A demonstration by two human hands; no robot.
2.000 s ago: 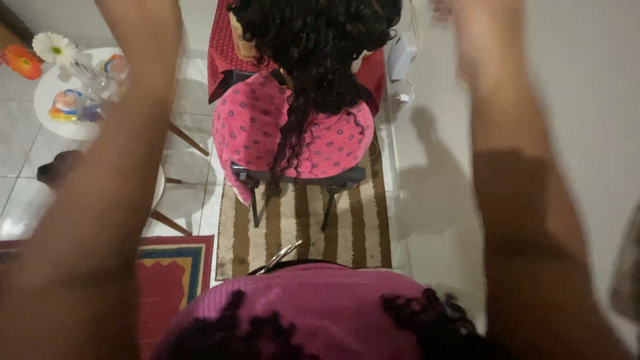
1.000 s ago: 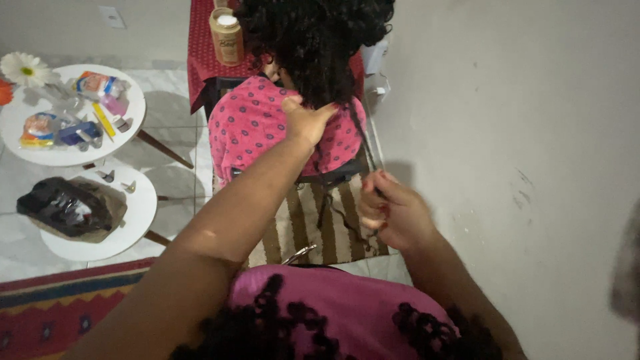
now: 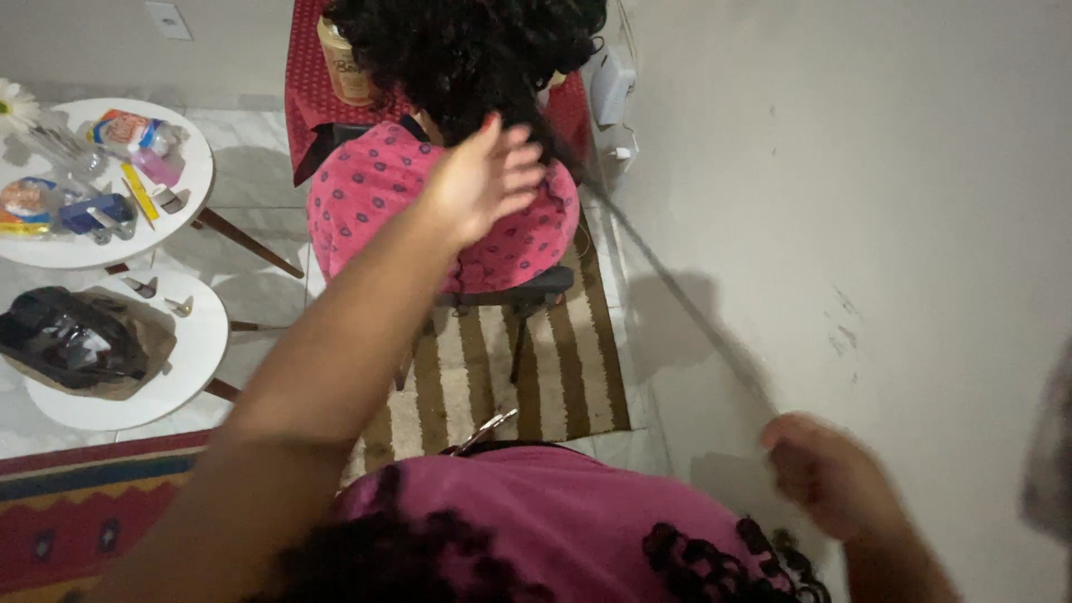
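A person with dark curly hair (image 3: pixel 477 59) sits with their back to me, draped in a pink patterned cloth (image 3: pixel 377 184). My left hand (image 3: pixel 490 180) is at the nape, just below the hair, fingers apart and holding nothing that I can see. Out to the lower right, my right hand (image 3: pixel 825 473) is closed on the end of a long, thin strand of hair (image 3: pixel 678 293), pulled taut from the head. A metal clip or tool (image 3: pixel 486 431) shows at my waist, against my pink top; its exact kind is unclear.
Two round white tables stand at left: the upper (image 3: pixel 180 218) holds plastic packs, a yellow item and a flower; the lower (image 3: pixel 197 360) holds a black bag (image 3: pixel 71 335). A tan jar (image 3: pixel 345 71) sits on red cloth ahead. The wall (image 3: pixel 837 209) runs along the right.
My right hand has moved down and to the right, drawing the strand out long. My left hand, at the nape with the hair a second ago, now has its fingers spread.
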